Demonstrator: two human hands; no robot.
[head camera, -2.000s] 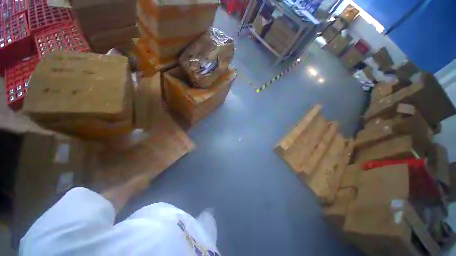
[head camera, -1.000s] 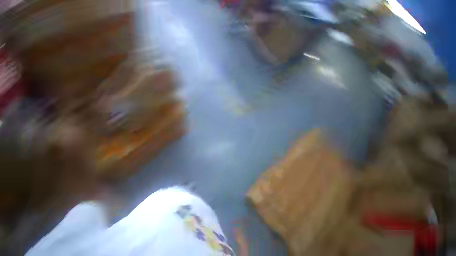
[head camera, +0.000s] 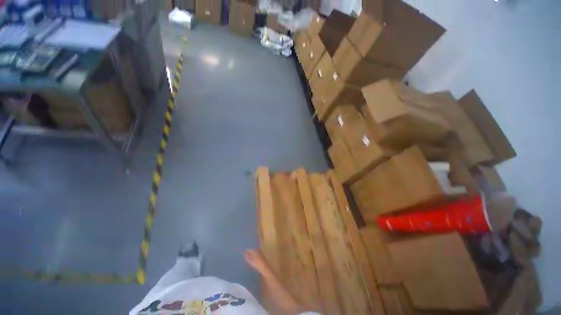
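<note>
A pale wooden pallet (head camera: 307, 240) with long slats lies on the floor in front of me, right of my white clothing. My right hand (head camera: 253, 258) is small and blurred at the pallet's left edge, its forearm coming from the bottom edge. I see nothing held in it, but its fingers are unclear, and I cannot tell if it touches the pallet. My left hand is not in view. Brown cartons (head camera: 437, 271) lie right of the pallet. A red curved sheet (head camera: 437, 216) lies on top of them.
More open cartons (head camera: 350, 61) are stacked along the white wall at right. A metal-framed bench (head camera: 92, 92) with cartons beneath stands at upper left. Yellow-black tape (head camera: 159, 166) marks the grey floor. White plastic bags (head camera: 275, 42) lie at the far end.
The view has swung right and moved forward. The large cartons and red trays on the left have left the view. The pallet and right-hand cartons are nearer. My right forearm now shows.
</note>
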